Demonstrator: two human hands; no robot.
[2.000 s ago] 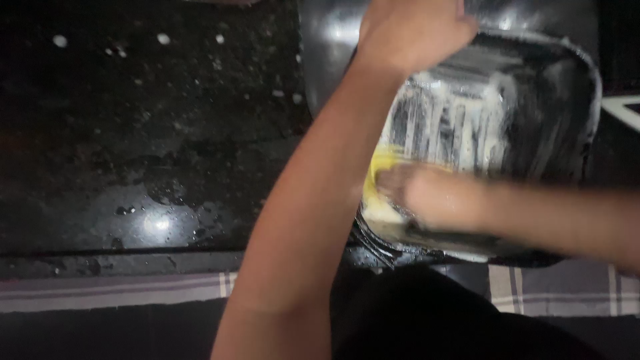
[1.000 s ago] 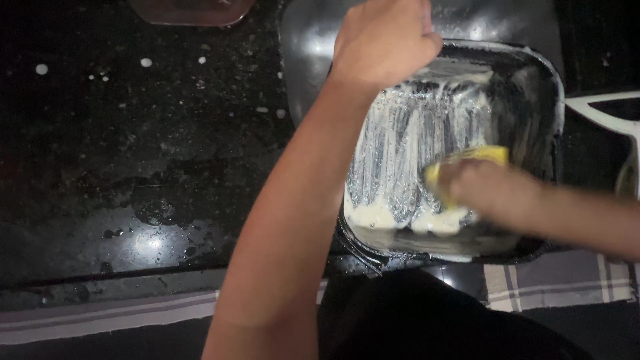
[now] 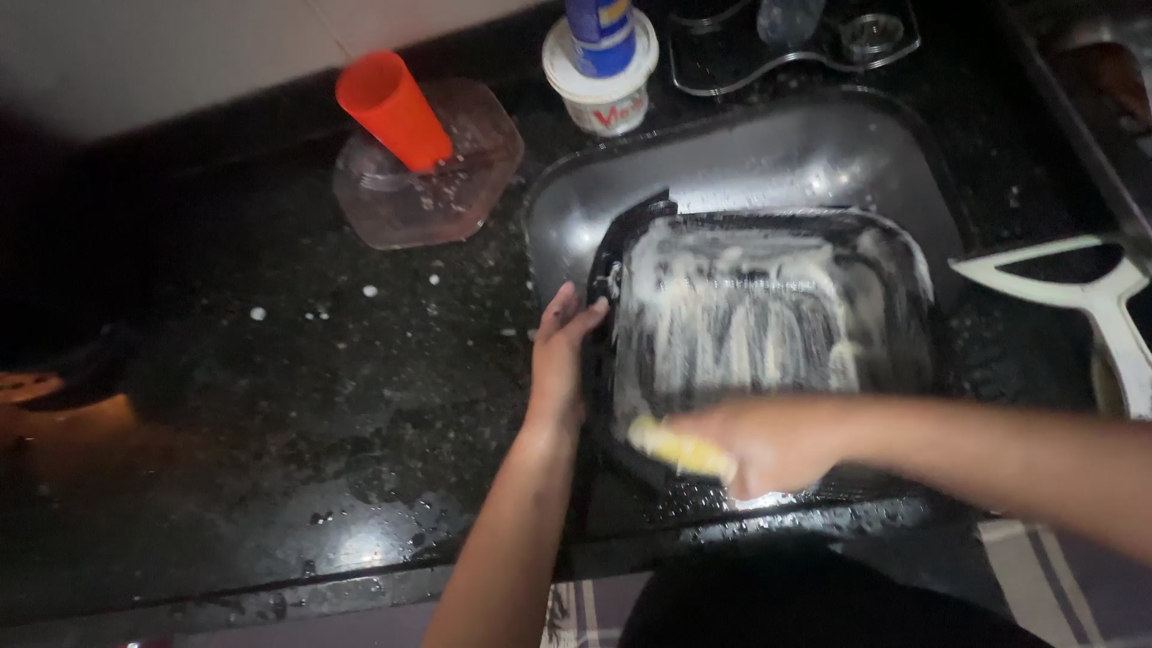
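Observation:
A dark rectangular pan (image 3: 774, 333), streaked with whitish foam, sits tilted over the sink basin (image 3: 720, 171). My right hand (image 3: 774, 445) is closed on a yellow sponge (image 3: 682, 448) at the pan's near left corner; the hand is slightly blurred. Against the pan's left side rests my left hand (image 3: 567, 351), thumb and fingers spread along the rim. Whether those fingers grip the rim cannot be told.
An orange cup (image 3: 393, 108) leans on a clear lid or tray (image 3: 432, 202) at the back left. Behind the sink stand a white tub (image 3: 607, 112) with a blue container (image 3: 603, 40) and a clear rack (image 3: 792, 54). A white-handled tool (image 3: 1080, 279) lies right.
My left hand has gone from the pan's far edge to its left side. My right hand, with the sponge, has moved left and nearer to the near edge. The view now takes in more behind the sink.

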